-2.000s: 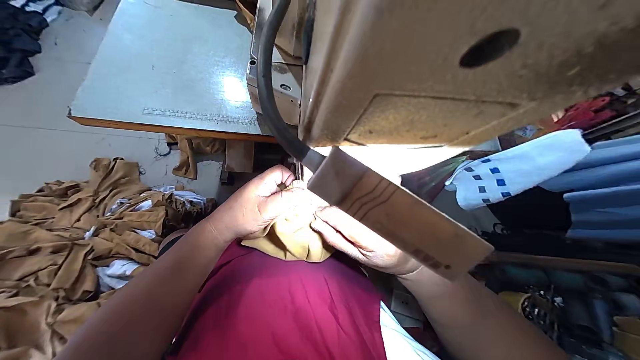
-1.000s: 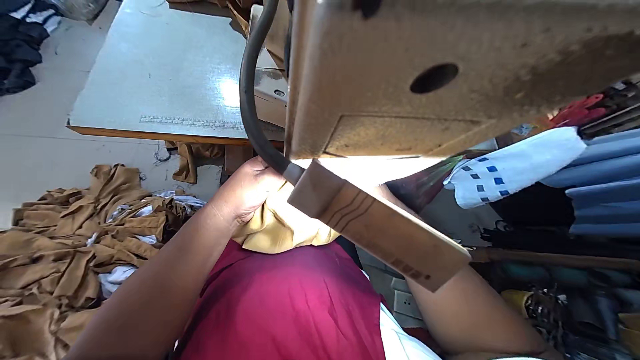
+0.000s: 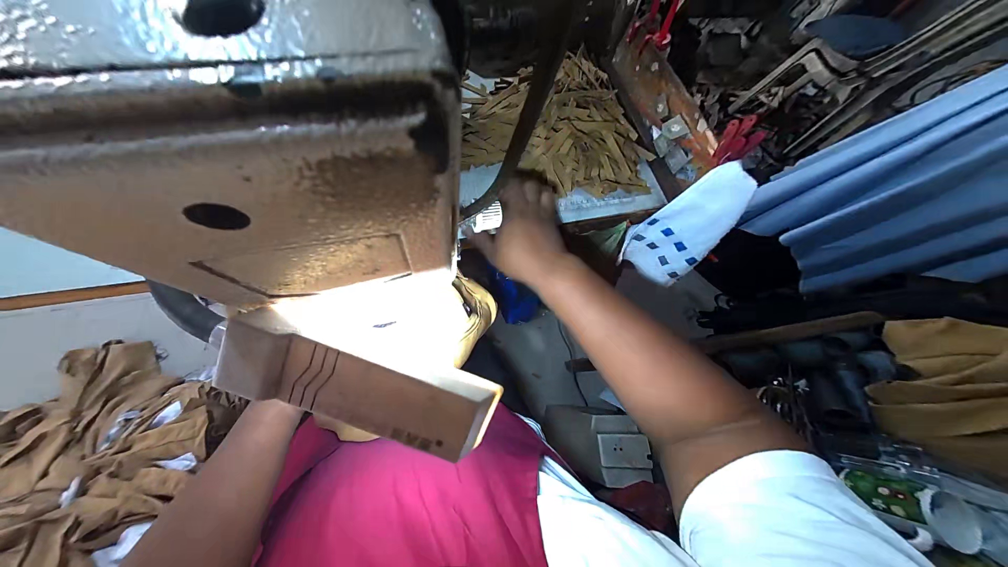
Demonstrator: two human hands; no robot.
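Note:
My right hand (image 3: 529, 224) is stretched out beyond the machine head, blurred, beside a small object bearing writing and near a heap of tan fabric strips (image 3: 579, 130). Whether its fingers hold anything is unclear. My left hand is hidden behind the sewing machine's lamp (image 3: 362, 386); only the forearm shows. Tan-yellow cloth (image 3: 475, 315) lies under the machine head and at my lap, partly lost in the lamp's glare. The large industrial sewing machine (image 3: 339, 189) fills the upper left.
A pile of brown cloth pieces (image 3: 102, 449) lies on the floor at left. A white cloth with blue squares (image 3: 685, 228) and blue fabric (image 3: 898, 181) hang at right. A grey box (image 3: 622, 449) stands below my right arm. More tan cloth (image 3: 945, 386) is at far right.
My right hand has left the cloth, where it was two seconds ago, and reached out past the machine toward the fabric strips. The view has swung to the right.

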